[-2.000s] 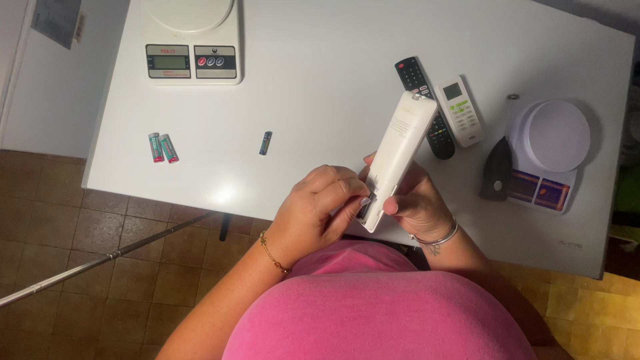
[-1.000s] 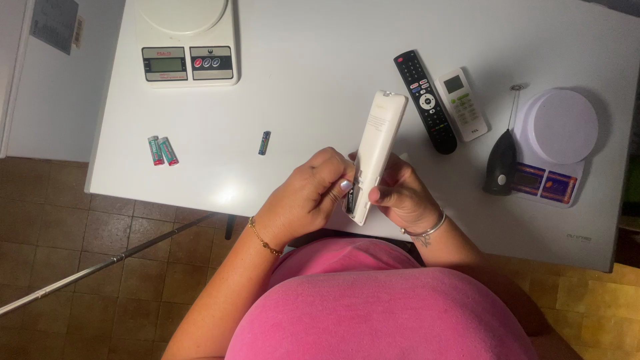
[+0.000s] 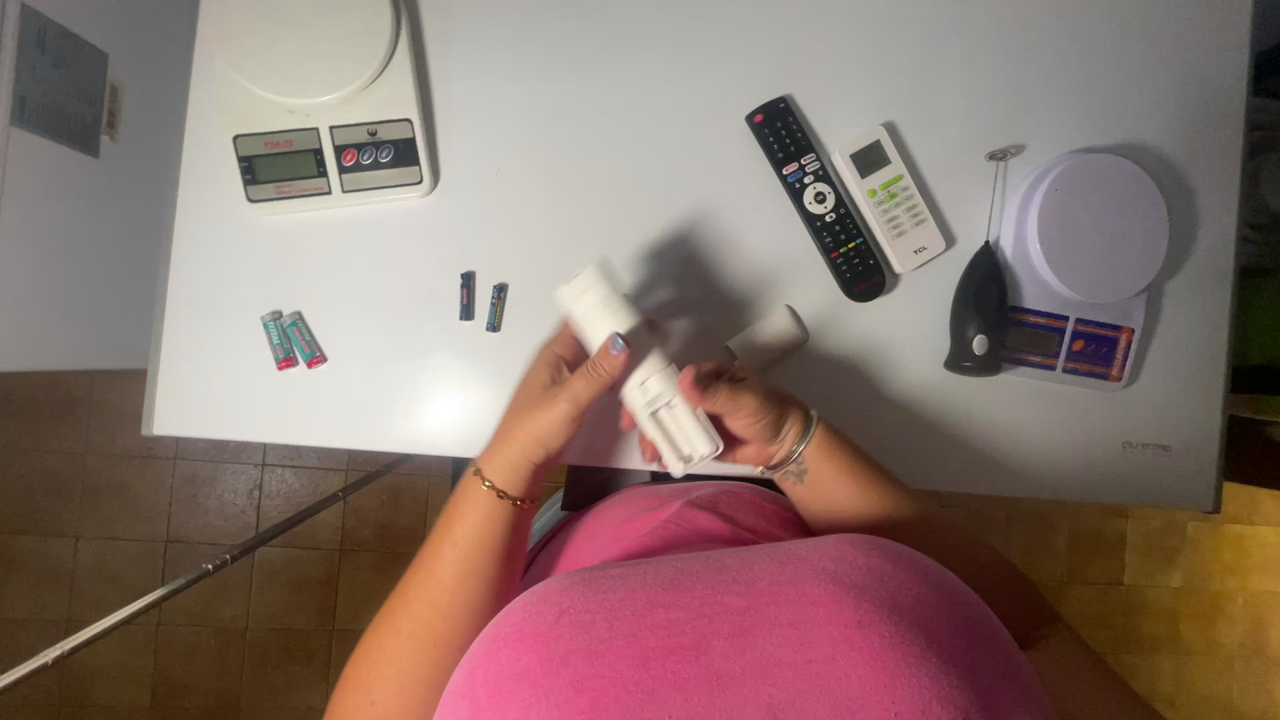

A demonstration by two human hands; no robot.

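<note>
A white remote control [image 3: 640,365], blurred at its upper end, is held back side up between both hands, its battery compartment uncovered and without batteries. My left hand [image 3: 565,395] grips its upper left side with the thumb on top. My right hand [image 3: 745,410] grips the lower right side near the compartment. Beyond the right hand's fingers a white battery cover [image 3: 775,337] is partly visible; whether the hand touches it I cannot tell. Left of the remote, a dark AAA-size battery [image 3: 467,296] and a second dark battery [image 3: 496,307] lie on the table.
Two green-and-red batteries [image 3: 280,341] lie at the left on the white table [image 3: 600,130]. Around stand a kitchen scale [image 3: 335,165], a black remote [image 3: 815,200], a white air-conditioner remote [image 3: 890,200], a black milk frother [image 3: 978,310] and a round-topped scale [image 3: 1100,225].
A second dark battery now lies beside the one seen earlier. The white remote has turned, its compartment end now pointing down to the right, and my left hand has moved up along it.
</note>
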